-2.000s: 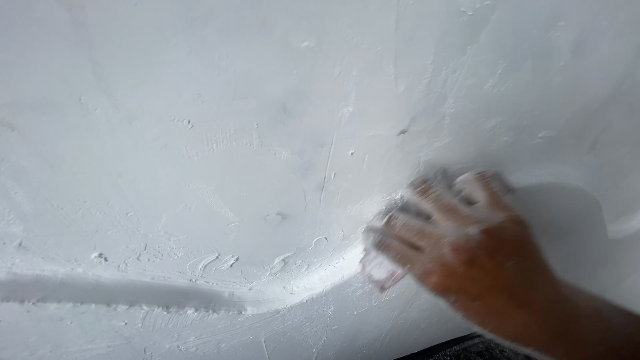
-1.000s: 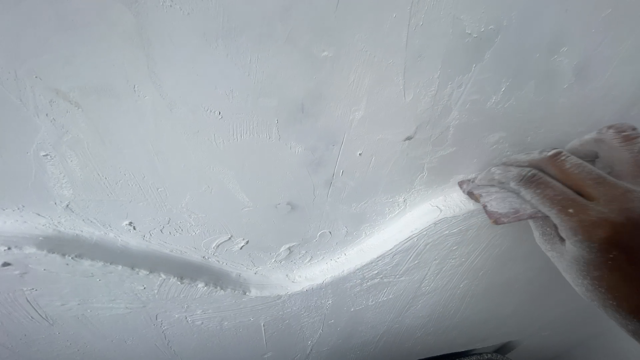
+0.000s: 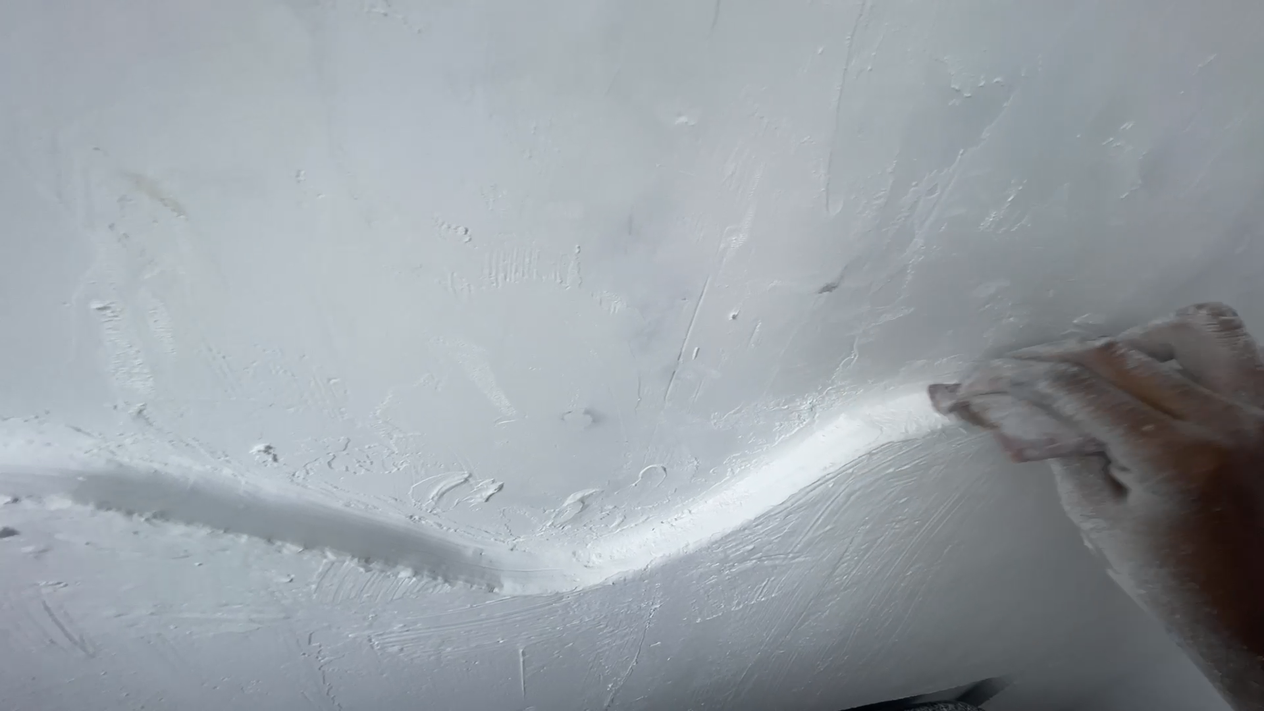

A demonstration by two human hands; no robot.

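Observation:
My right hand [image 3: 1165, 425], coated in white dust, is at the right edge with its fingers bent around a small, dust-covered piece of what may be sandpaper [image 3: 1037, 425]. That piece presses against a curved groove [image 3: 731, 509] in a white plastered surface [image 3: 553, 326]. From the fingertips the groove dips to the lower middle and rises again to the left edge. Its left stretch looks shaded, its right stretch bright white. Most of the held piece is hidden by my fingers. My left hand is out of view.
Small ridges, scratches and crumbs of plaster mark the surface on both sides of the groove. A dark object [image 3: 933, 699], too cut off to name, shows at the bottom edge, right of the middle.
My right hand has moved rightward along the groove since two seconds ago, still gripping the small piece. More of the groove's right stretch is uncovered.

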